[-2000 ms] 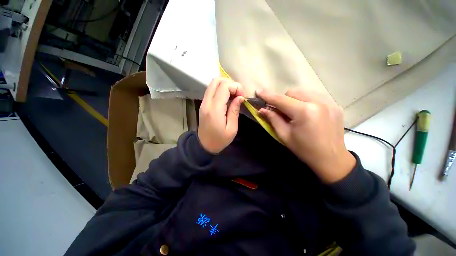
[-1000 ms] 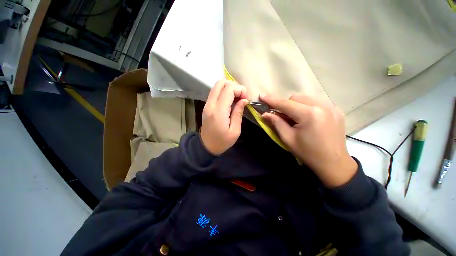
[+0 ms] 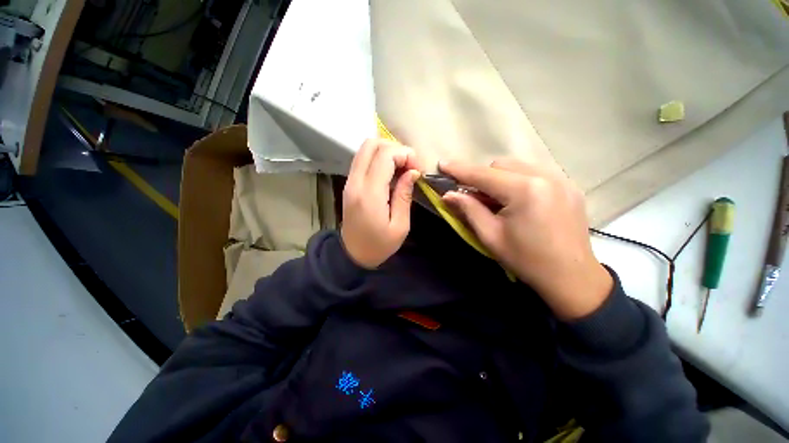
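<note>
A large beige bag panel (image 3: 606,78) lies over the white table and hangs toward my lap, with a thin yellow edge (image 3: 467,232) along its near side. My left hand (image 3: 377,201) pinches this edge between thumb and fingertips. My right hand (image 3: 538,227) is closed around the thread snips (image 3: 441,182); their dark metal blades point left at the edge beside my left fingertips. The rest of the snips is mostly hidden in my fist. A small pale yellow rubber block (image 3: 671,112) lies on the panel.
A green-handled awl (image 3: 716,247) and a brush (image 3: 772,260) lie on the white table (image 3: 638,260) at right. A black cord (image 3: 636,240) runs from my right hand toward the awl. A cardboard box (image 3: 201,234) with folded beige pieces (image 3: 275,208) stands at left.
Both hands stay at nearly the same spot on the yellow edge, with the snips' blades still beside my left fingertips. The whole view has shifted slightly.
</note>
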